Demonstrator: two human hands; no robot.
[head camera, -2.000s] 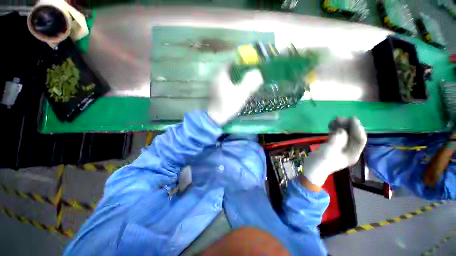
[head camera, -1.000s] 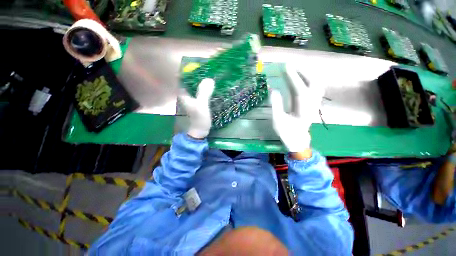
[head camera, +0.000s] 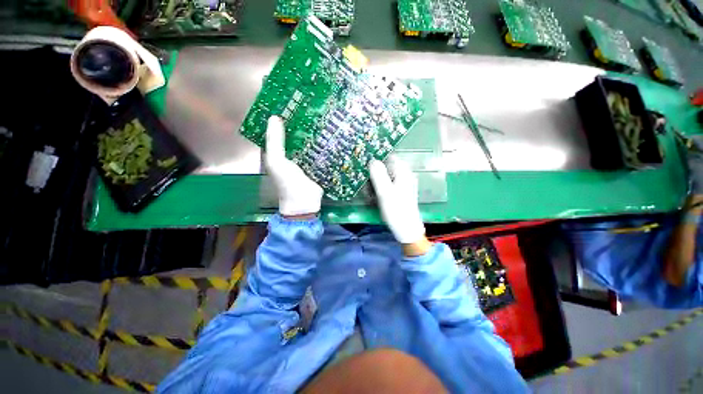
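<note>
A green circuit board (head camera: 331, 115) is held tilted above the bench, its face with rows of small silvery parts towards me. My left hand (head camera: 289, 173), in a white glove, grips its lower left edge. My right hand (head camera: 397, 196), also in a white glove, is at the board's lower right edge with its fingertips on it. A flat grey-green work mat (head camera: 428, 154) lies under the board and is partly hidden by it.
Tweezers (head camera: 479, 138) lie right of the mat. A small parts tray (head camera: 158, 181) and a duct mouth (head camera: 105, 65) are left, a black parts box (head camera: 590, 123) right. Boards (head camera: 435, 19) line the conveyor. A red-lined box (head camera: 532, 300) holds a board below. Another person's arm (head camera: 682, 254) is right.
The board has been turned from a steep angle to show its face of small parts. My right hand has moved left from beside the board to its edge.
</note>
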